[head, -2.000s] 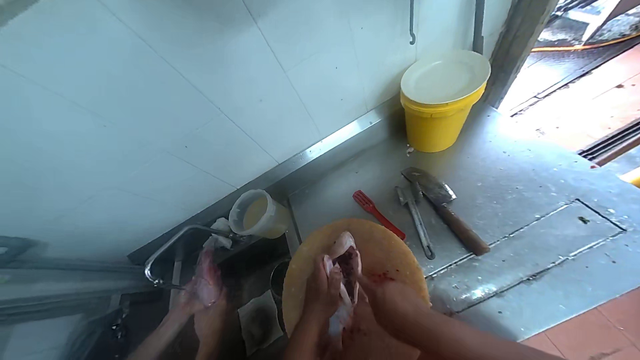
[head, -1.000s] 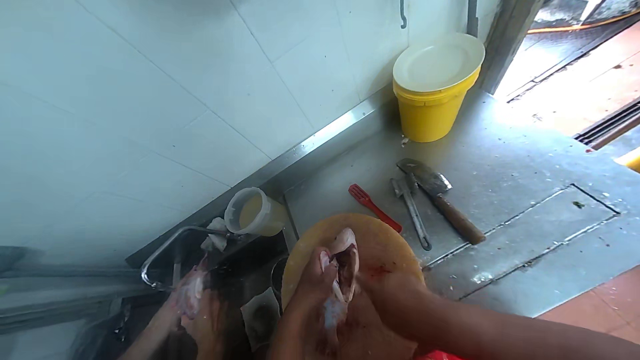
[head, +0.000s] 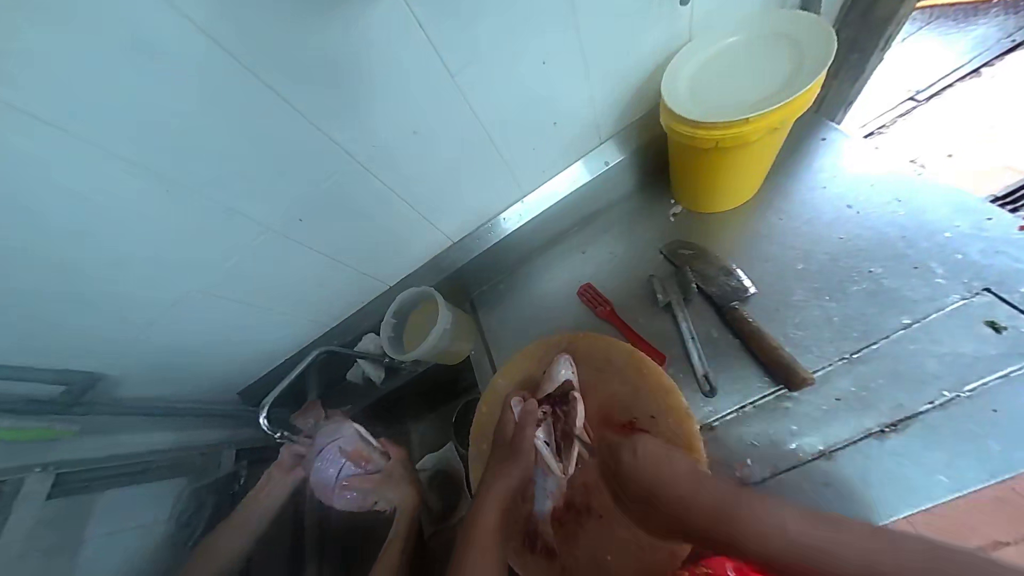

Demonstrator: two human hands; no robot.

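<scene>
A fish slit open (head: pixel 564 424) lies on a round cutting board (head: pixel 664 392), its cavity showing dark red flesh. My left hand (head: pixel 512 440) grips its left edge, thumb at the opening. My right hand (head: pixel 632 472) is blurred just right of the fish, over the board; its fingertips are hard to make out, and whether it holds anything cannot be seen. Red smears mark the board. A cleaver with a wooden handle (head: pixel 756 340), a metal fish scaler (head: pixel 686 336) and a red slotted plastic utensil (head: pixel 620 322) lie on the steel counter behind the board.
At the left, another person's hands (head: pixel 344 472) hold a pale piece of flesh under a curved faucet (head: pixel 280 384) over a sink. A translucent plastic tub (head: pixel 428 328) stands beside the sink. A yellow bucket (head: pixel 716 168) with a white oval dish (head: pixel 748 68) on it stands by the tiled wall.
My right hand has drawn back slightly from the fish's opening. The other person's hands have turned the piece at the faucet, and its broad pale side now shows.
</scene>
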